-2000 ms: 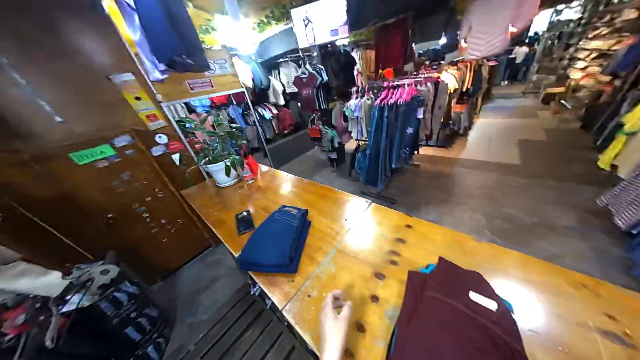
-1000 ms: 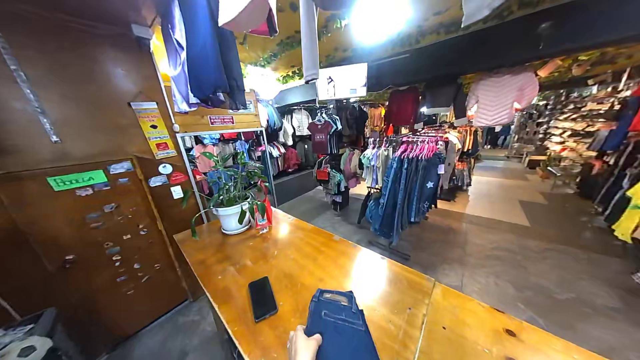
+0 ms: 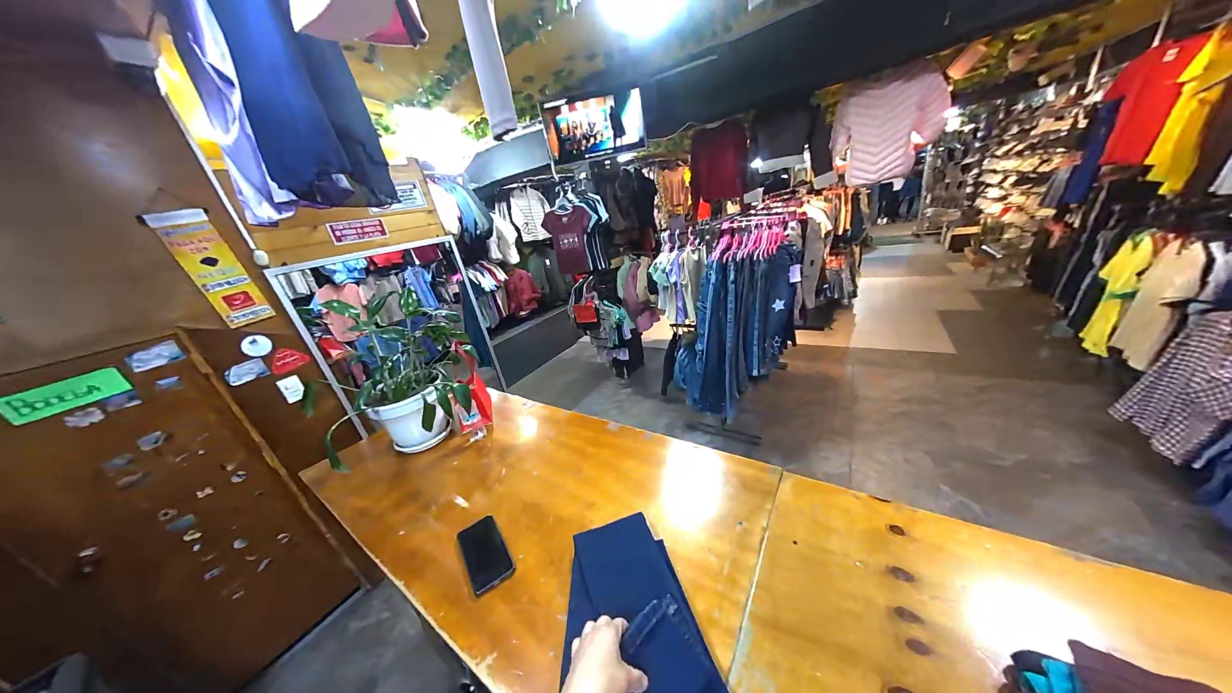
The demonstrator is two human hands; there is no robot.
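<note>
Dark blue jeans [image 3: 626,568] lie partly folded on the varnished wooden counter [image 3: 828,577] at the bottom centre. My left hand [image 3: 604,656] is at their lower left, its fingers closed on a folded edge of the denim. The lower end of the jeans runs out of the frame. A black phone [image 3: 486,555] lies flat to the left of the jeans, apart from them. At the bottom right corner are a maroon garment [image 3: 1116,669] and a teal one [image 3: 1054,679], partly cut off. My right hand is out of view.
A potted plant in a white pot [image 3: 414,423] and a red bag [image 3: 475,397] stand at the counter's far left corner. Beyond it is a rack of jeans on pink hangers [image 3: 736,318]. A brown door [image 3: 144,510] is at left; clothes hang overhead and at right.
The jeans' pocketed waist end faced away from me a second ago; now smooth denim lies there, with my left hand on a folded edge. The view has swung since the oldest frame.
</note>
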